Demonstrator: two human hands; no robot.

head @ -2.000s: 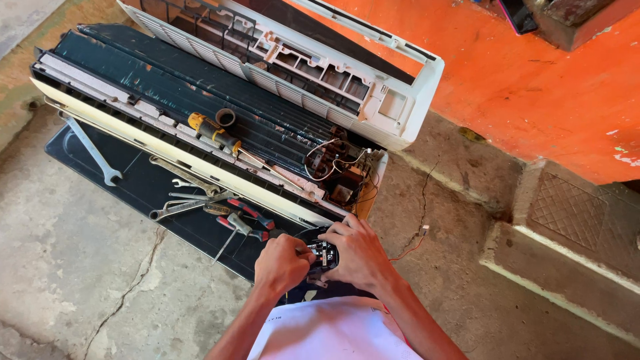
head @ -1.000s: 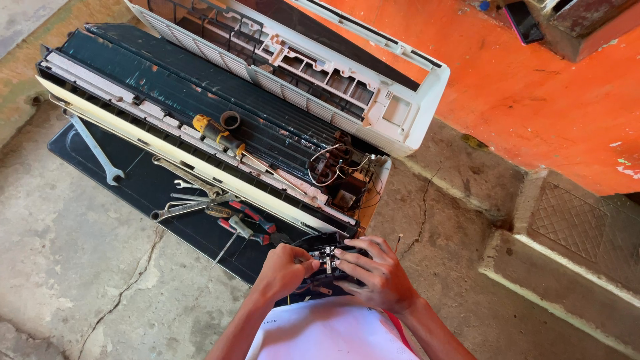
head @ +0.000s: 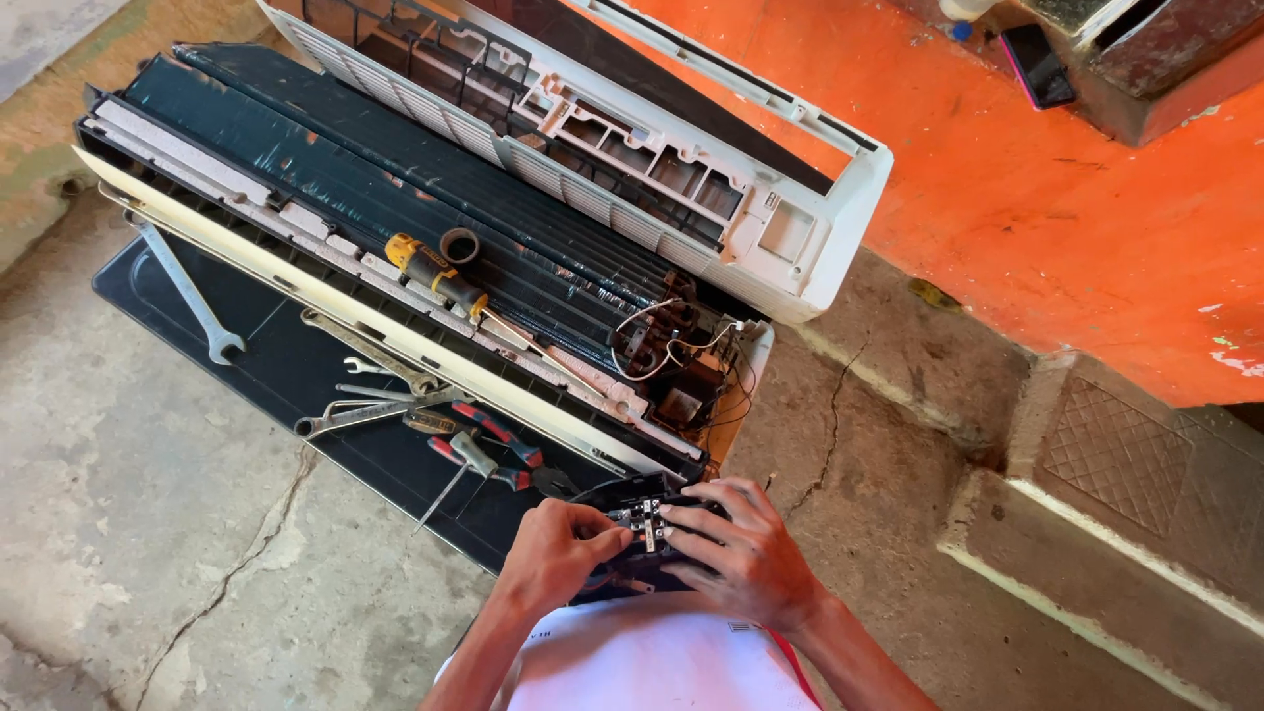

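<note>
A small black part with metal terminals point(head: 648, 525), apparently an electrical terminal block, lies between my hands near the end of the opened air conditioner indoor unit point(head: 395, 188). My left hand point(head: 558, 553) pinches at its left side with thumb and forefinger; whether something small is between them is hidden. The spread fingers of my right hand point(head: 746, 553) rest on its right side. A yellow and black screwdriver point(head: 434, 274) lies on the unit, beside a dark ring point(head: 460, 246). White wires point(head: 647, 341) loop over the unit's right end.
Wrenches point(head: 188, 286) and red-handled pliers point(head: 499, 434) lie on a black panel point(head: 267, 336) left of my hands. The unit's white plastic cover point(head: 849, 227) stands behind it. A phone point(head: 1037, 67) lies at the upper right. Concrete steps point(head: 1086, 563) are at the right.
My right hand has shifted from a closed grasp around the black part to spread fingers over its right side. My left hand stays at its left side.
</note>
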